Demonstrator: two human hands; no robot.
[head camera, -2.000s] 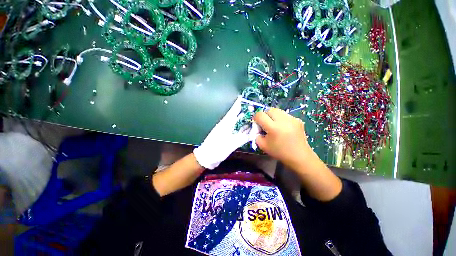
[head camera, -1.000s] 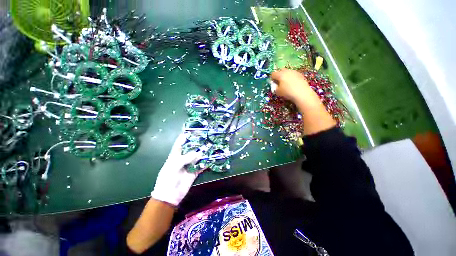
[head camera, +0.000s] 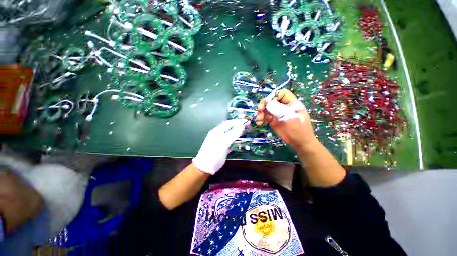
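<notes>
A panel of joined green rings (head camera: 242, 106) with white strips lies on the dark green bench in front of me, partly hidden by my hands. My left hand (head camera: 220, 144), in a white glove, is at the panel's left side with its fingertips pinched near a small dark lead. My right hand (head camera: 288, 117), with white wraps on some fingers, is over the panel's right side, its thumb and forefinger pinched close to my left fingertips. What the fingertips hold is too small to tell surely. A white lead (head camera: 281, 87) rises beyond my right hand.
A red wire heap (head camera: 358, 102) lies on the lighter green tray at right, with a small red bunch (head camera: 370, 22) and a yellow-and-black item (head camera: 389, 60) beyond. Stacked ring assemblies (head camera: 168, 75) lie left, a second ring group (head camera: 306, 24) beyond. An orange bin (head camera: 15, 99) and a person's head (head camera: 30, 200) are far left.
My right hand has come back from the red wire heap to the ring panel. My left hand has moved from the panel's lower rings to meet it. The camera view has also turned.
</notes>
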